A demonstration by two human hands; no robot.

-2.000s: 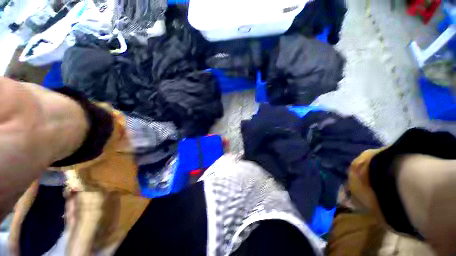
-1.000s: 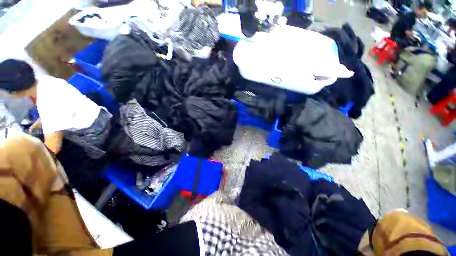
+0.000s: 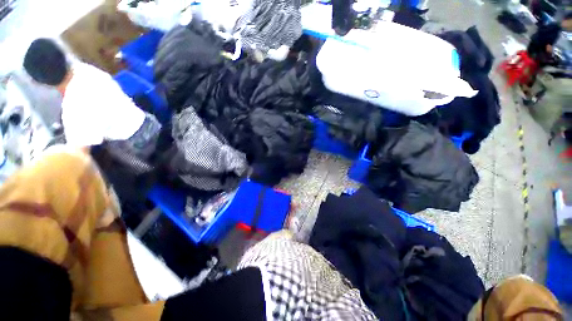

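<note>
Neither my left hand nor my right hand is in view. A tan plaid sleeve (image 3: 56,207) fills the lower left, and another tan sleeve (image 3: 519,301) is cut off at the lower right. Black cut pieces (image 3: 364,241) lie in a loose heap in front of me, over a blue bin whose edge (image 3: 413,219) shows behind them. The checked apron (image 3: 301,282) covers my lap, with a flat black shape (image 3: 216,298) beside it; whether this is a cuff or cloth I cannot tell.
Black puffy garments (image 3: 426,166) heap beyond, with a white plastic tub (image 3: 389,69) behind. Checked fabric (image 3: 204,150) lies near a scrap bin (image 3: 182,216). A blue seat (image 3: 260,204) stands nearby. A person in white (image 3: 97,103) sits at the left; others are at the far right.
Two seconds ago, bare skin and black cuffs showed large at both sides; now mainly the tan sleeves show. The view has shifted, so the heaps, tub and seated person appear farther right than one second ago.
</note>
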